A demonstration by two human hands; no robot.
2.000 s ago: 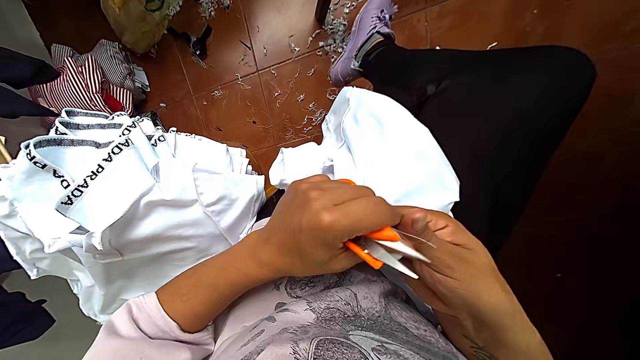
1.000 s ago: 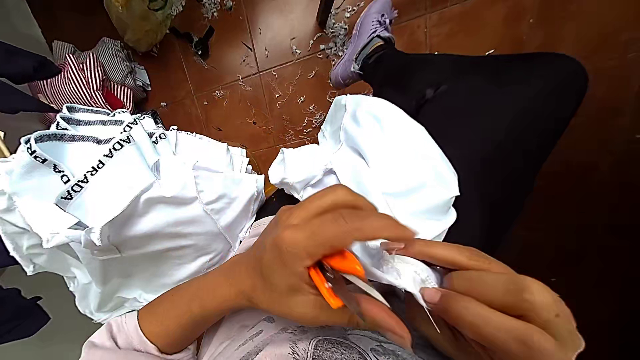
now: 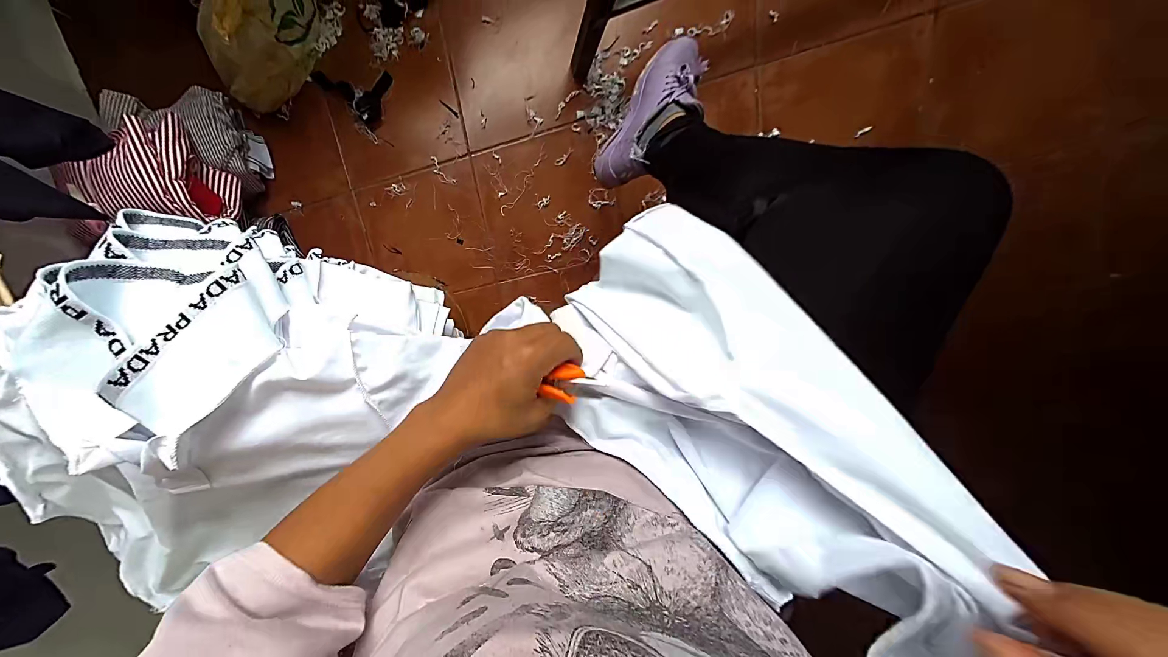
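Note:
My left hand is closed around small scissors with orange handles; their blades lie against white fabric and are mostly hidden. Beneath and beside this fist, a white cloth garment spreads over my lap and thigh. At the lower right edge, my right hand pinches the far end of this garment between thumb and fingers, partly blurred and cut off by the frame. A pile of white garments with lettered elastic waistbands lies to the left of my left hand.
Striped red and white cloth and grey striped cloth lie at the upper left, near a yellowish plastic bag. Thread and fabric scraps litter the tiled floor. Dark cloth hangs in at the left edge.
My right hand has moved away from my left, to the lower right, and the white garment is now stretched out between them. The scissors have moved up and away from my shirt.

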